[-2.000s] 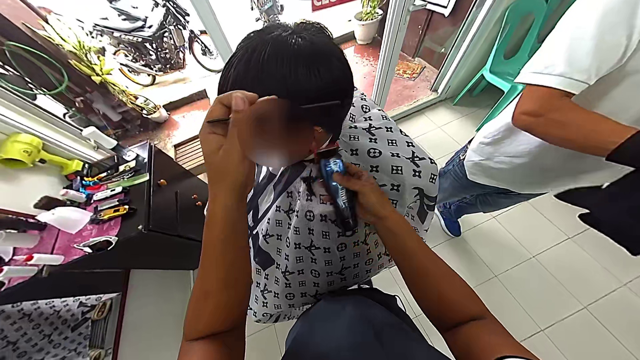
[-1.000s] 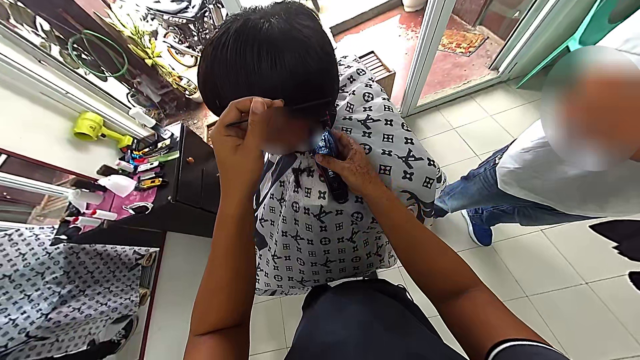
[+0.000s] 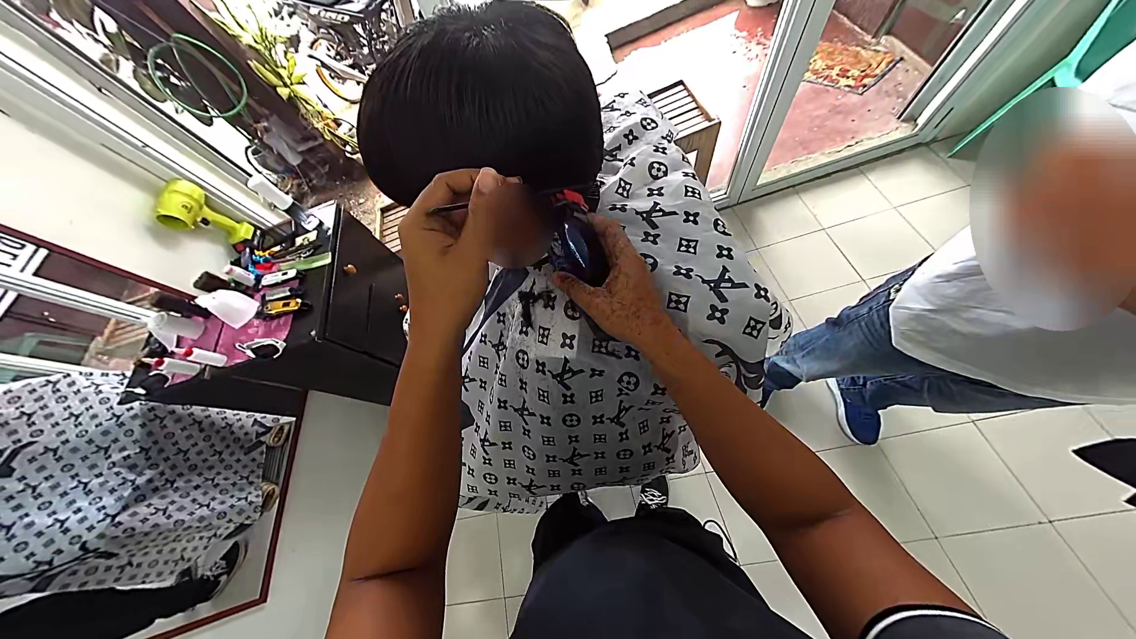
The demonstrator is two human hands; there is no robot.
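Observation:
A seated person with straight black hair [image 3: 479,98] wears a white barber cape [image 3: 568,399] with a black pattern. My left hand [image 3: 457,231] pinches a thin dark comb [image 3: 451,209] against the hair at the lower edge of the head. In my right hand [image 3: 621,288] is a dark blue hair clipper [image 3: 579,248], its red-topped end close to the hair beside the comb. A blurred patch covers the area between my hands, so the comb's middle and the contact with the hair are partly hidden.
At left, a dark cabinet [image 3: 359,311] holds a spray bottle [image 3: 229,306], clippers and several bottles, with a yellow-green hair dryer [image 3: 200,211] near the window. A person in jeans [image 3: 852,346] is at right, near a green chair [image 3: 1056,75]. A glass door [image 3: 781,98] stands beyond the cape.
The clipper has tilted and moved up closer to the comb at the hair's lower edge. The person at right has leaned or moved, with the upper body now lower in view than two seconds ago.

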